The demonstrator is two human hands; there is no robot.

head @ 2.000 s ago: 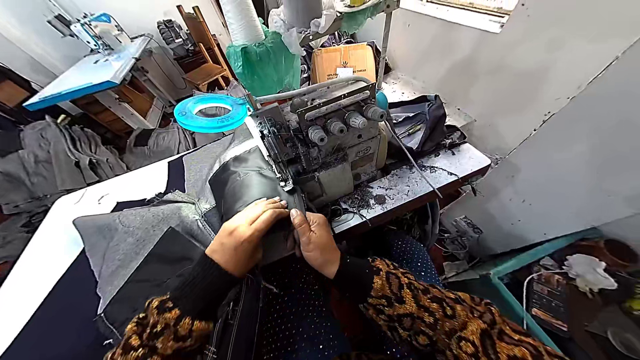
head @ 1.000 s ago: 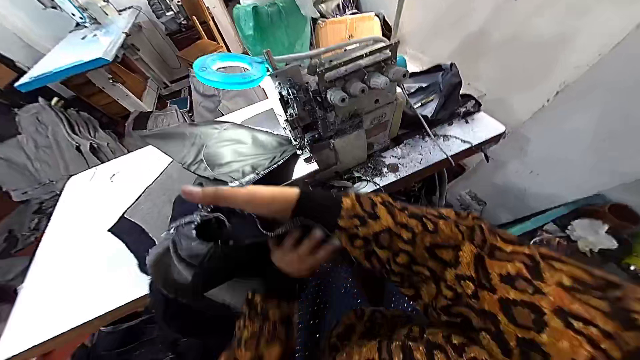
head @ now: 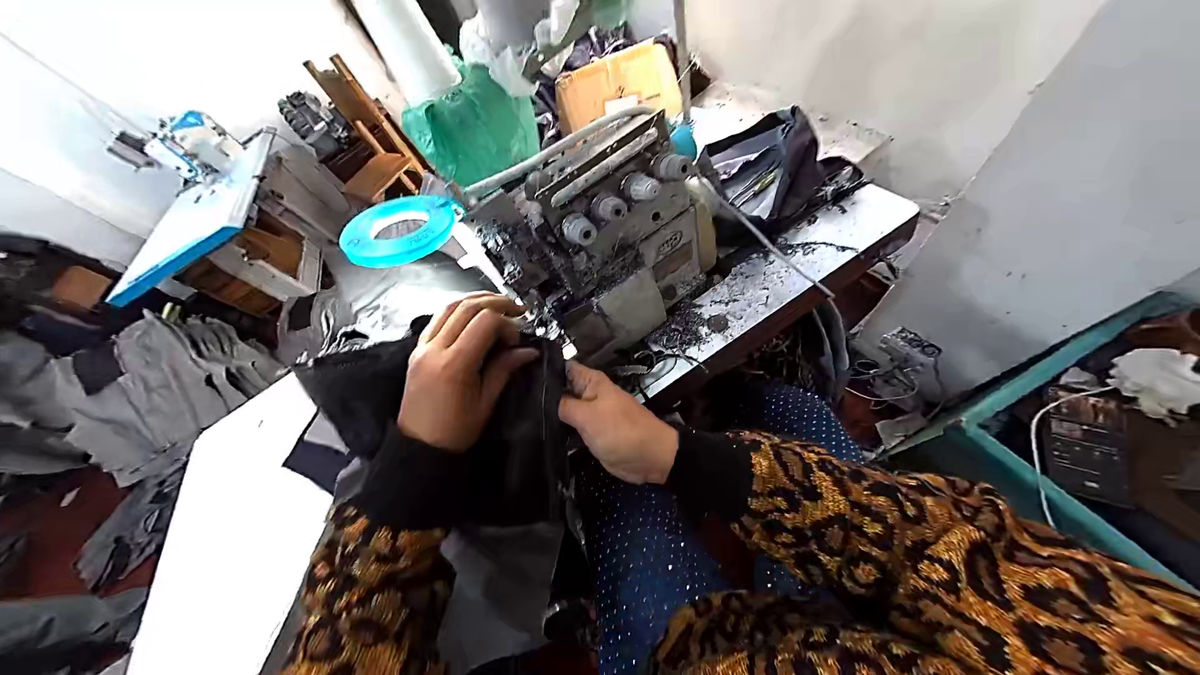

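Observation:
An overlock sewing machine, grey and covered in dark lint, stands on the white table. Black fabric lies in front of it, its upper edge close to the needle area. My left hand rests on this fabric with bent fingers, pressing or holding it; the fingertips are partly hidden. At the fabric's right edge, just below the machine's front, my right hand pinches the cloth between thumb and fingers. Grey fabric hangs below, over the table edge toward my lap.
A blue ring-shaped roll sits left of the machine. Dark cloth with tools lies behind it at right, near a cardboard box. Grey fabric piles are at the left. A teal-edged bin stands at the lower right.
One second ago both hands were away from the machine, over bunched dark cloth, with an arm reaching left. Now both are at the machine's front on the black fabric.

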